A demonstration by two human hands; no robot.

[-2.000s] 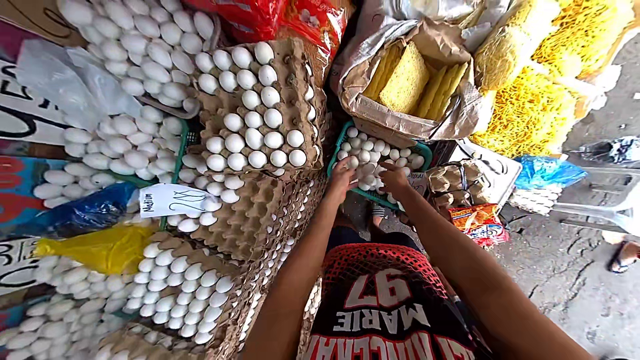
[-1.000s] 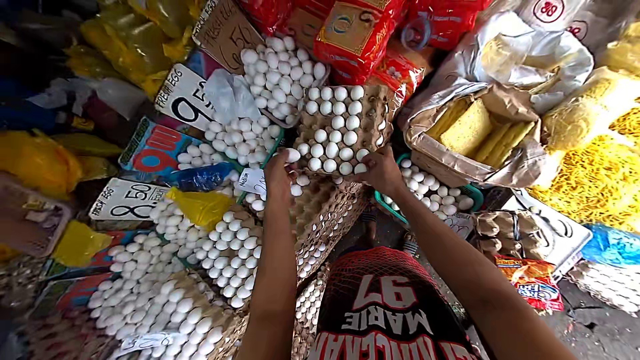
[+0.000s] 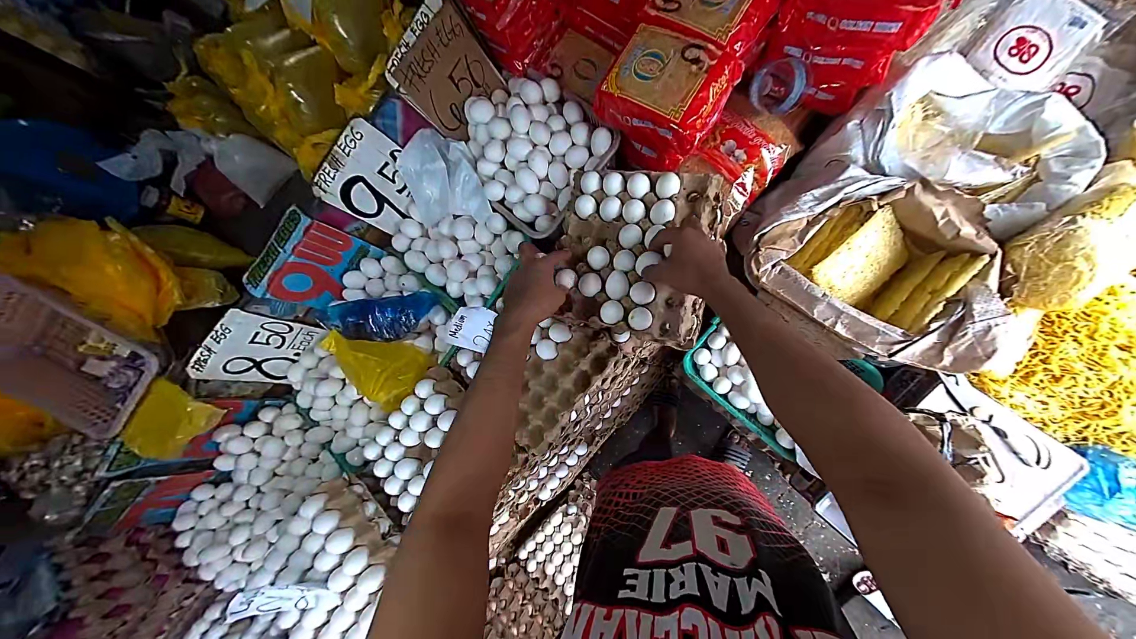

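White eggs (image 3: 617, 284) sit in a brown cardboard egg tray (image 3: 688, 311) on top of a stack of trays. At the tray's left edge is my left hand (image 3: 535, 282), its fingertips beside an egg; whether it grips one cannot be told. My right hand (image 3: 692, 259) reaches over the tray's right side, fingers curled at the eggs, their hold partly hidden. A green basket (image 3: 741, 413) of eggs lies below my right forearm. Left of the tray stack are heaps of loose eggs (image 3: 461, 253) and a small white tag (image 3: 470, 328).
Red plastic packages (image 3: 670, 93) stand behind the tray. A paper bag (image 3: 950, 342) with yellow noodle blocks is at the right, beside loose yellow noodles (image 3: 1065, 373). Price signs (image 3: 364, 177), a yellow plastic bag (image 3: 380, 368) and a pink plastic basket (image 3: 75, 355) lie at the left.
Both hands have moved from the eggs in the green basket to the egg tray on the stack. The view has swung left. Several eggs have gone from the tray's left part since the earliest frame.
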